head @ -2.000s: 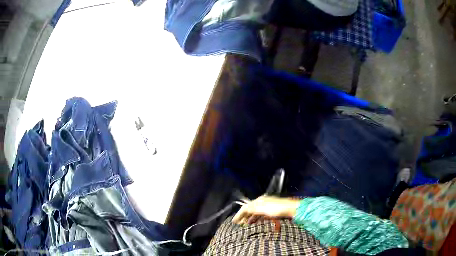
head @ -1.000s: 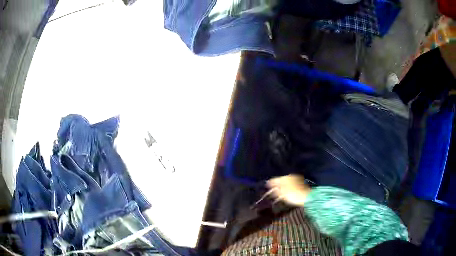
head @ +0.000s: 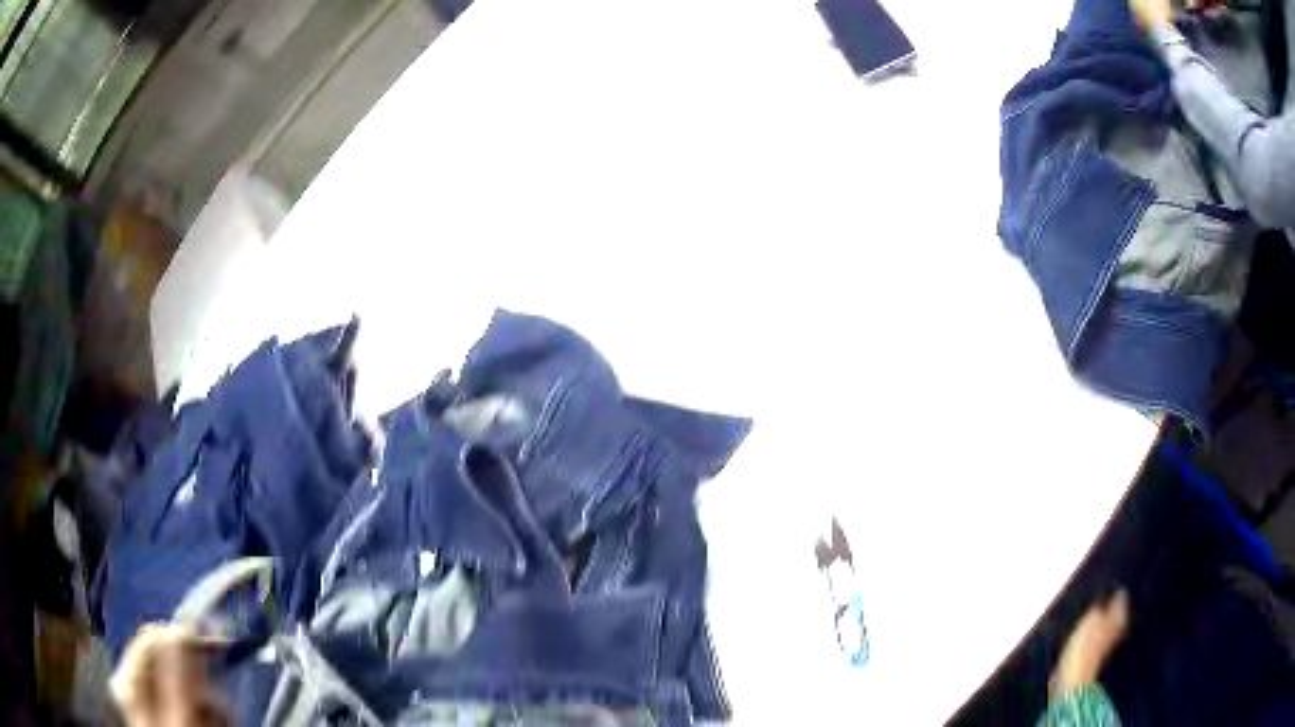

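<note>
My left hand [head: 168,679], blurred and cut off by the bottom edge at lower left, is closed on a looped white cord [head: 235,575]. The cord lies over the near jackets. A dark blue denim jacket [head: 554,497] with grey-blue inside lies heaped in front of me, and another denim jacket [head: 235,490] lies to its left. Thread snips [head: 844,597] lie on the white table, right of the heap. My right hand [head: 1094,642], in a green sleeve, is small and blurred past the table's right edge; its fingers are unclear.
The large white table [head: 795,284] has a curved right edge. A mobile phone [head: 866,39] lies at its far side. At upper right, another person's grey sleeve [head: 1250,149] and hand are at a denim jacket [head: 1108,256]. Dark denim and a blue crate rim [head: 1221,497] show at lower right.
The view has swung left, bringing in the phone, the other person's arm and my left hand. The white cord now shows as a loop at my left hand. The snips still lie on the table.
</note>
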